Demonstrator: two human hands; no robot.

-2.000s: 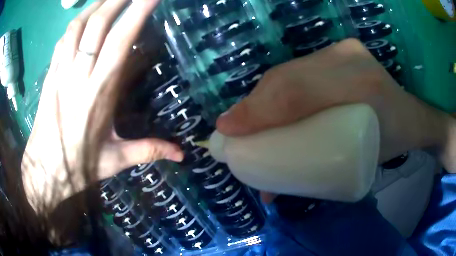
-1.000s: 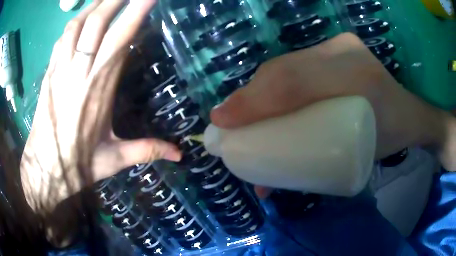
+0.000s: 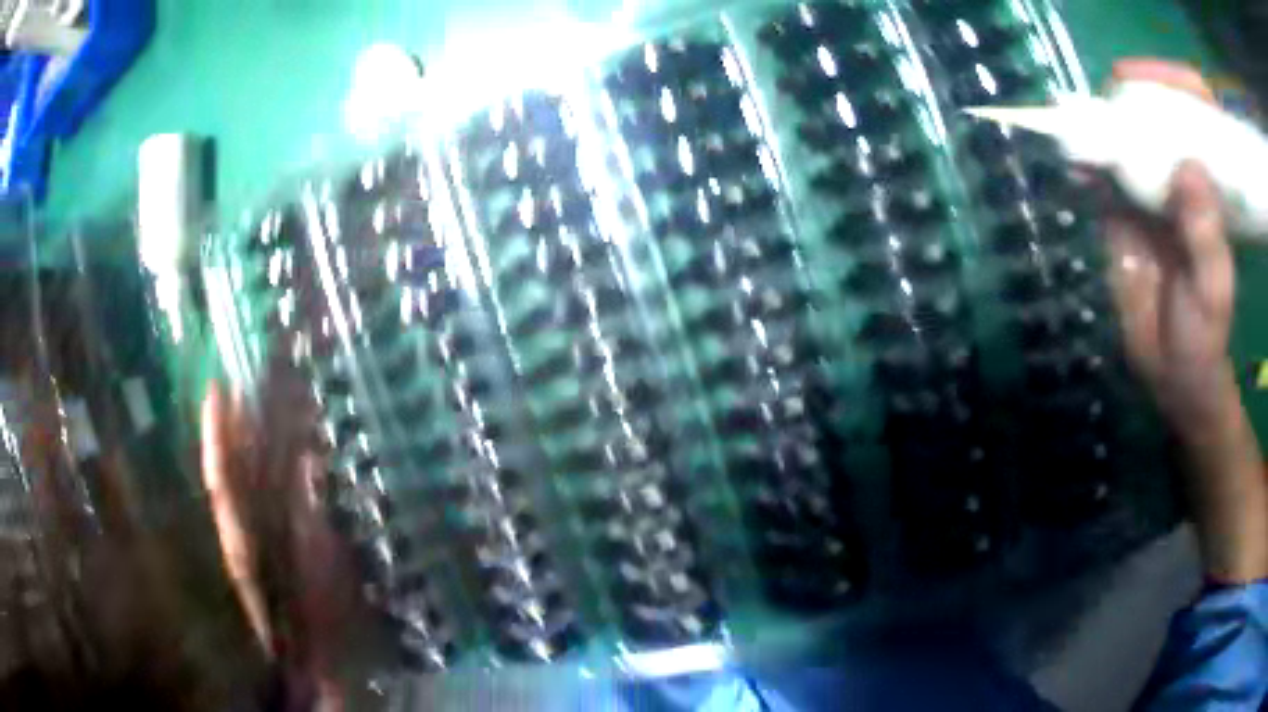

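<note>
The view is motion-blurred. A clear ribbed tray (image 3: 675, 659) lies across the middle, with black round parts (image 3: 807, 459) in long rows and bright glints on them. My right hand (image 3: 1182, 285) is at the right, closed round a milky white squeeze bottle (image 3: 1182, 139). The bottle's thin pale nozzle (image 3: 1022, 118) points left over the tray's upper right rows. My left hand (image 3: 244, 529) is at the tray's left side, smeared and partly dark; its fingers are unclear, and whether it grips the tray edge cannot be told.
A small white bottle (image 3: 170, 209) lies left of the tray on the green mat (image 3: 278, 84). A white oval object (image 3: 387, 86) is beyond the tray, beside strong glare. A blue bin (image 3: 104, 84) is at upper left. Dark brown streaks cover the lower left. A blue sleeve (image 3: 1210, 647) is lower right.
The view has shifted and shows more of the tray. My right hand has moved the bottle from the middle rows to the upper right. My left hand no longer spreads over the left rows.
</note>
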